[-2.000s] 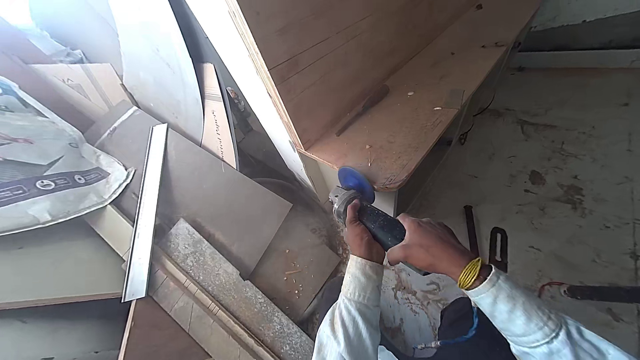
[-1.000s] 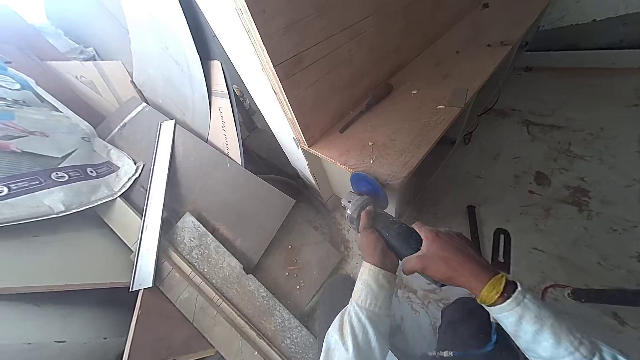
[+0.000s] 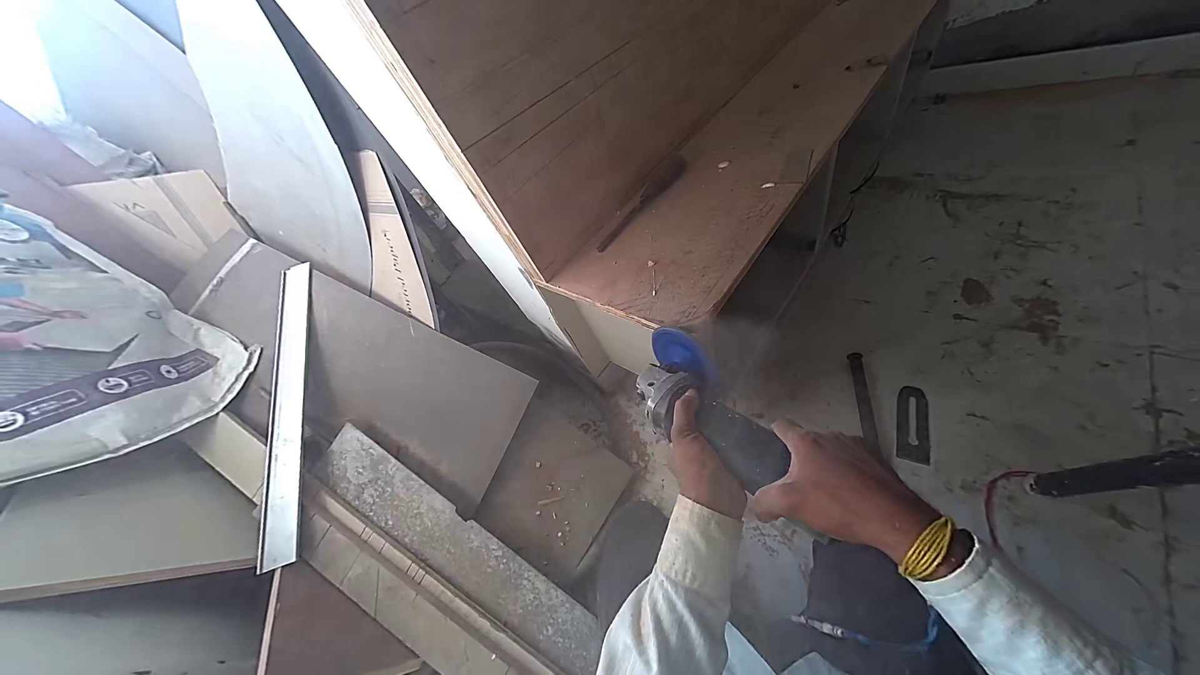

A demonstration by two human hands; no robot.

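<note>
Both hands hold an angle grinder [image 3: 736, 439] with a blue disc [image 3: 679, 352]. My left hand [image 3: 703, 461] is closed around the front of the body, just behind the metal gear head. My right hand [image 3: 848, 483], with yellow bands at the wrist, grips the rear of the body. The disc is at the rounded front corner of a plywood panel [image 3: 694, 253], and fine dust hangs beside it. A dark, narrow hand tool with a thicker handle [image 3: 647, 199] lies on the panel against the upright plywood board [image 3: 562, 103].
Board offcuts [image 3: 422, 366], a metal strip [image 3: 284, 422] and a printed plastic sack [image 3: 112, 356] lie at left. On the floor at right are a dark bar [image 3: 862, 398], a slotted metal piece [image 3: 912, 427] and a black rod-like object [image 3: 1116, 472] near a red wire.
Both hands have moved the grinder along the panel's front edge, rightward toward its corner. More dust shows beside the disc. The hands keep their hold.
</note>
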